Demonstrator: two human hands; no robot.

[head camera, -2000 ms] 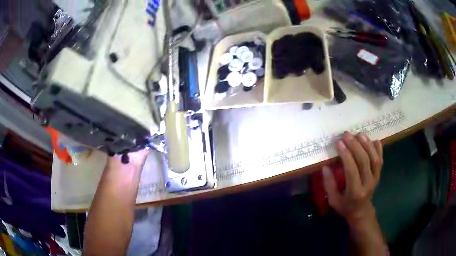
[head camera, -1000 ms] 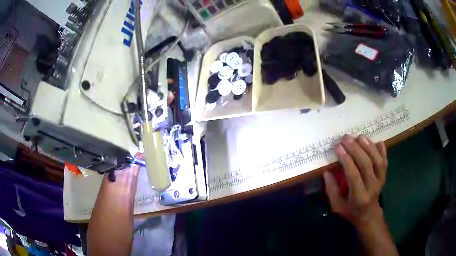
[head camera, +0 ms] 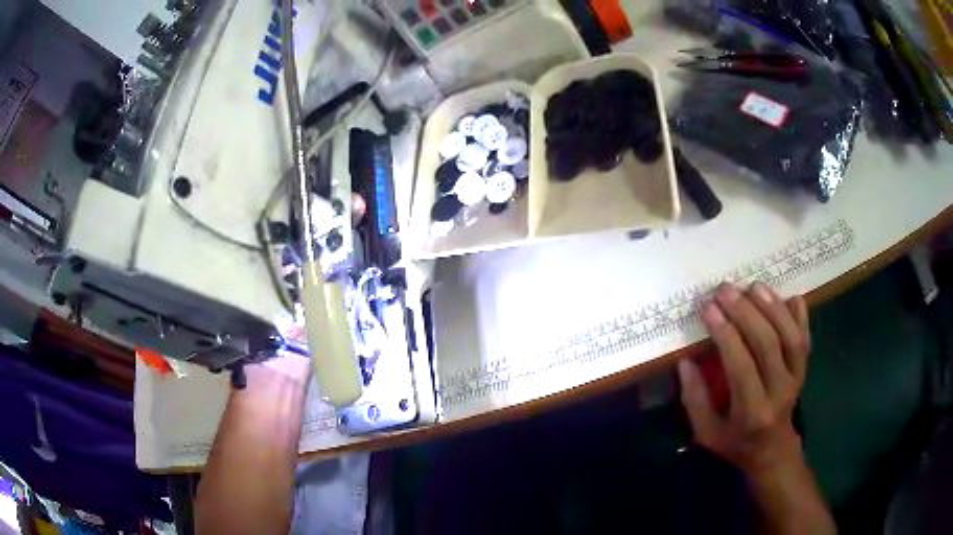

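The white sewing machine head [head camera: 136,235] with blue lettering stands at the left. My left hand [head camera: 277,366] reaches under its dark face cover; the fingers are hidden behind the head and the cream work lamp [head camera: 332,340], so I cannot tell what they hold. The shiny needle plate [head camera: 385,410] lies at the table edge, glaring white. The button clamp area is lost in glare. My right hand [head camera: 754,366] rests over the table's front edge, fingertips on the printed ruler, thumb below the edge beside something red, fingers slightly spread.
A cream two-compartment tray [head camera: 601,222] holds white buttons [head camera: 472,188] with some dark ones, and dark buttons [head camera: 604,123]. A shiny bag of dark parts [head camera: 768,131], red-handled tools [head camera: 752,65] and a dark cylinder [head camera: 698,186] lie right of it. A control panel [head camera: 449,19] stands behind.
The view has shifted, so the machine and tray sit differently in the picture than two seconds ago. My left forearm has moved slightly right since one second ago. My right hand stays in place.
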